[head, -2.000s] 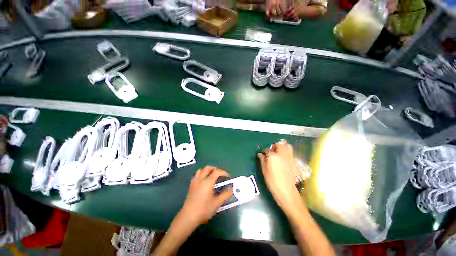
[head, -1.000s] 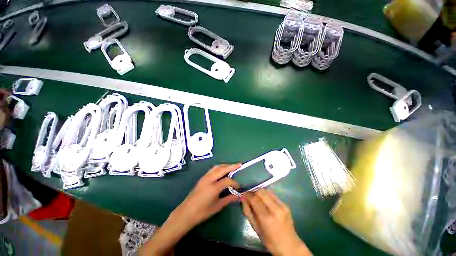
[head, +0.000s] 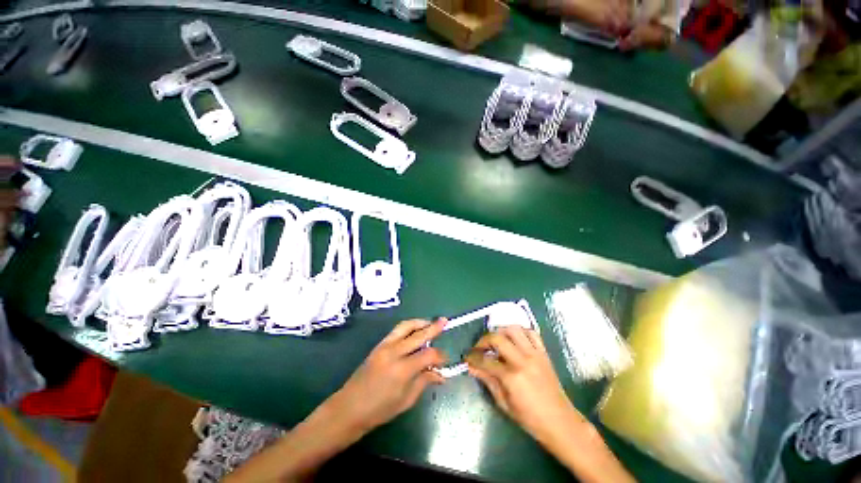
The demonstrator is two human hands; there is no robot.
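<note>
A white loop-shaped plastic frame (head: 511, 312) is held just above the green bench, its disc end pointing up and right. My left hand (head: 395, 363) grips the loop end. My right hand (head: 513, 370) holds the lower side near the disc and covers part of it. Whether a thin strip is between my fingers cannot be told. A fan-shaped bundle of thin white strips (head: 589, 332) lies right of my right hand. A row of overlapping white frames (head: 238, 298) lies left of my hands, with one frame (head: 379, 279) at its right end.
A clear bag with pale yellow contents (head: 685, 358) lies at right. Beyond the white edge strip (head: 453, 229), the belt holds loose frames and a neat group (head: 537, 120). A brown carton (head: 142, 433) stands below the bench. Another person's hands (head: 631, 23) show at the far side.
My right hand has gone from the strip bundle to the frame, then along its lower side towards the disc. My left hand keeps hold of the frame, now raised and turned. The camera view has shifted.
</note>
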